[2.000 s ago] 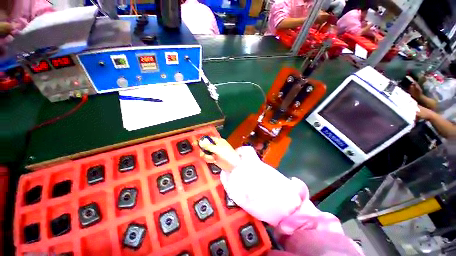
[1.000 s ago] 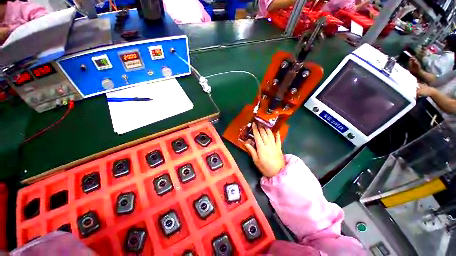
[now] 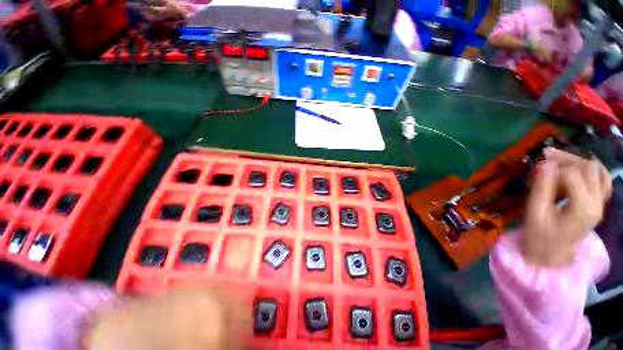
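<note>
The red tray [image 3: 239,254] lies in front of me with small square black-grey units [image 3: 315,258] in many pockets. My left hand [image 3: 181,318] is a blur over the tray's lower left; its fingers and anything in them cannot be made out. The orange-brown test fixture [image 3: 437,198] stands right of the tray. My right hand [image 3: 567,198] is curled at the fixture's upper part, around the clamp handle, of which a red bit [image 3: 539,167] shows by the fingers. The hand hides much of the fixture's upper right.
Another red tray stack [image 3: 126,167] is at left. Behind are the blue test box [image 3: 345,78], a power supply [image 3: 247,74], a paper sheet [image 3: 355,130] with a blue pen [image 3: 317,115], and a white cable connector [image 3: 408,128]. A person in pink [image 3: 540,34] is at upper right.
The view has swung left, showing the left tray stack and losing the monitor. My right hand has moved from the fixture's base to its upper part. My left hand now shows over the tray.
</note>
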